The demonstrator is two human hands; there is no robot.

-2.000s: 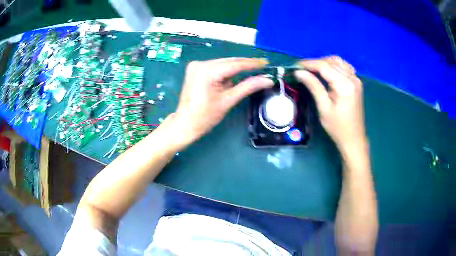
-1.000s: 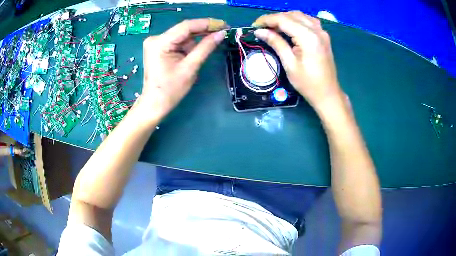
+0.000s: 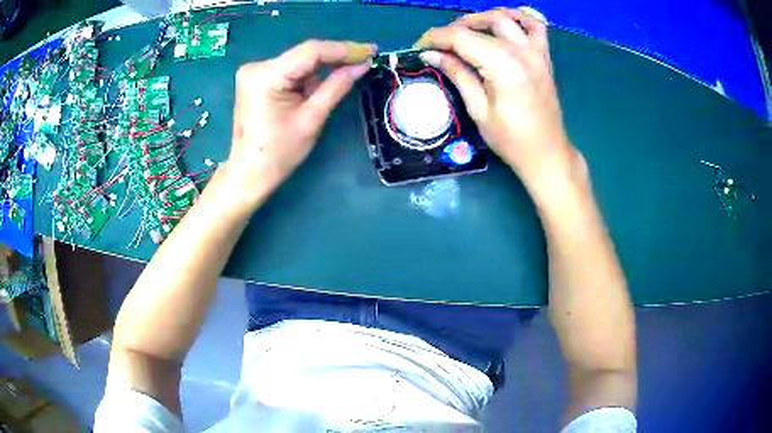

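Observation:
A black open housing (image 3: 427,162) lies on the dark green mat in front of me. A round silver-white speaker (image 3: 421,111) sits in its middle, with red and dark wires looping around it. A circuit board (image 3: 403,61) is at the housing's far edge, with a small white plug (image 3: 393,60) on it. My left hand (image 3: 283,114) pinches the board's left end between thumb and forefinger. My right hand (image 3: 499,80) pinches its right end and covers the housing's upper right side. Yellowish covers show on fingertips. A red-and-blue round part (image 3: 459,152) is at the housing's lower right.
A board pile (image 3: 152,161) with red and white wires spreads at left, partly on a blue sheet (image 3: 19,228). Another blue sheet (image 3: 626,38) lies at the far right. A small green board (image 3: 729,191) lies at right. An open cardboard box (image 3: 61,296) is below the bench.
The view has tilted and shifted, so the bench things sit higher and further left. My hands stay at the housing's far edge. The white wire seen straight over the speaker earlier now lies beside it.

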